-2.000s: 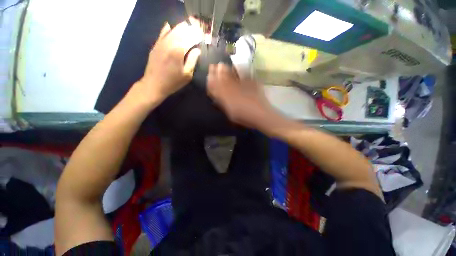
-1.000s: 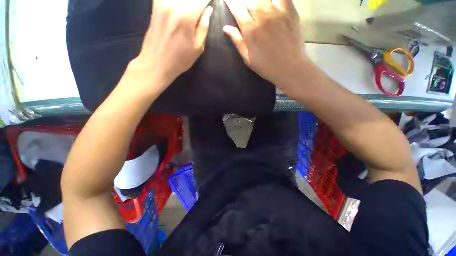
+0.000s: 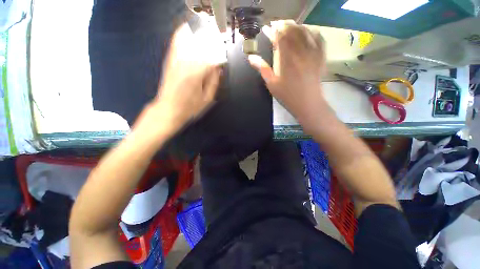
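Note:
The black fabric panel [image 3: 126,63] lies on the white table, under the machine needle area, and hangs over the table's front edge. The presser foot and needle area [image 3: 231,39] shows at top centre, brightly lit. My left hand [image 3: 192,73] rests on the panel left of the needle, its fingertips washed out by the lamp. My right hand [image 3: 297,63] is right of the needle, at the panel's right edge, blurred, fingers bent and thumb towards the needle. Whether either hand pinches the fabric cannot be told.
Scissors [image 3: 380,94] with red and yellow handles lie at right, near a dark switch panel [image 3: 446,99]. The machine head [image 3: 384,18] is above. Red baskets [image 3: 181,176] and blue baskets [image 3: 316,173] stand below the table. Jumbled cut pieces [image 3: 447,181] lie low at right.
The machine's needle area is back in view. The panel lies differently, its left part further up the table. My right hand has moved right of the needle, its fingers more bent.

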